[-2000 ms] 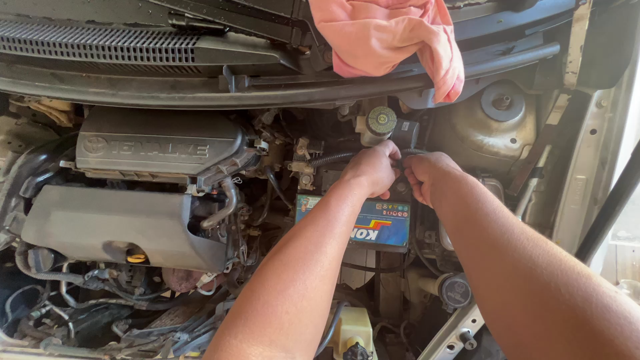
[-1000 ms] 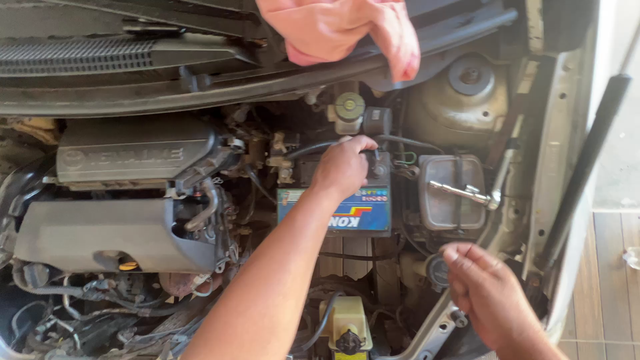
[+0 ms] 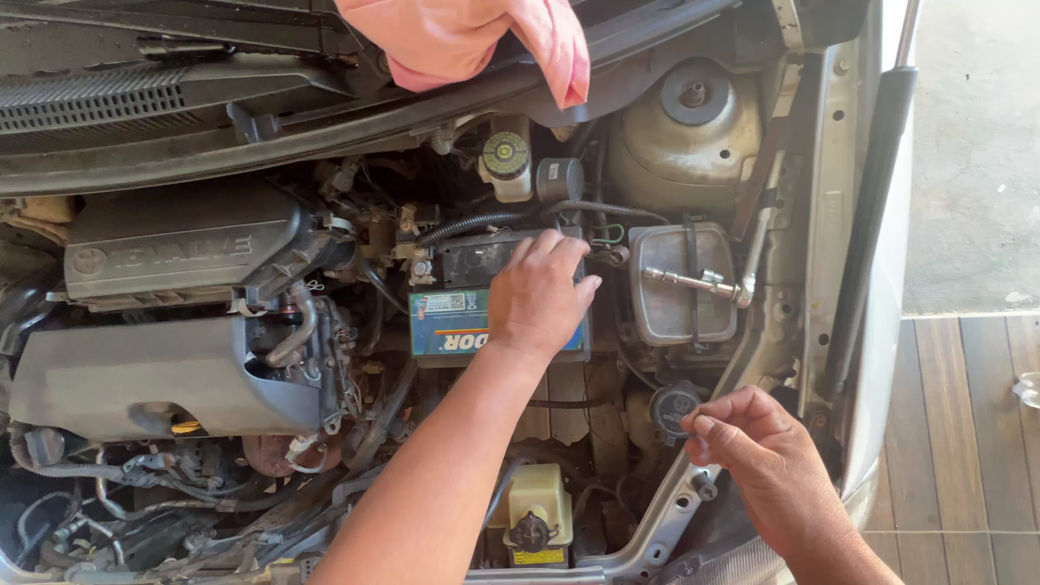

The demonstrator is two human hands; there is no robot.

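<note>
My left hand (image 3: 540, 292) reaches over the top of the car battery (image 3: 451, 325), its fingertips at the battery's right rear corner near a cable terminal clamp (image 3: 613, 256). Whether the fingers hold anything there is hidden. Low on the right, above the inner fender edge, my right hand (image 3: 760, 455) is raised with thumb and index finger pinched together. Something small and dark may be between those fingertips, too small to tell. A ratchet wrench with an extension and socket (image 3: 703, 282) lies across the grey box lid (image 3: 682, 313) right of the battery.
The engine cover (image 3: 179, 252) fills the left. Behind the battery stand the brake fluid reservoir cap (image 3: 504, 154) and a strut tower (image 3: 682, 146). A pink cloth (image 3: 455, 36) hangs at the cowl. A yellowish reservoir (image 3: 540, 496) is in front; a black gas strut (image 3: 873, 227) rises at right.
Two seconds ago both hands were together behind the battery. My right hand has moved away to the lower right, uncovering the box lid and ratchet. My left hand remains over the battery.
</note>
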